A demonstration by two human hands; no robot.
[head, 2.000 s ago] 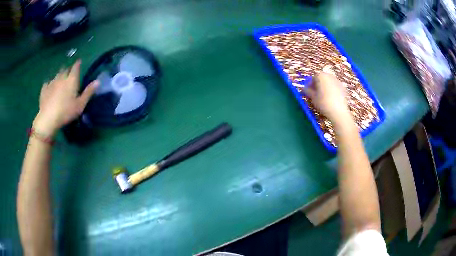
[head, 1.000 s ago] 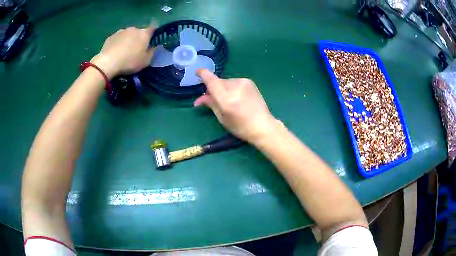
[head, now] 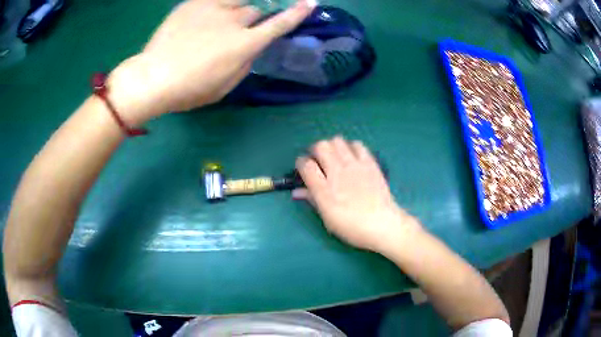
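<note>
The fan unit (head: 310,59) is blurred at the top centre, a dark round cage with pale blades, lying on the green belt (head: 198,283). My left hand (head: 204,52) is at the fan's left side, fingers spread, covering part of it; whether it touches the fan is unclear. The small mallet (head: 247,185) lies below the fan, its silver and yellow head to the left. My right hand (head: 346,187) is over the mallet's black grip with fingers curled on it, hiding most of the grip. The blue parts tray (head: 486,214) with small copper-coloured parts is at the right.
A clear bag of pinkish-brown parts (head: 590,155) is at the right edge. Dark parts (head: 530,29) and shiny clear bags are at the upper right. Another dark fan part (head: 41,16) is at the upper left. Cardboard (head: 535,283) stands below the belt's edge at the lower right.
My right hand has moved from the fan blade down onto the mallet's grip. The fan now appears further right and higher, and my left hand has opened out beside it.
</note>
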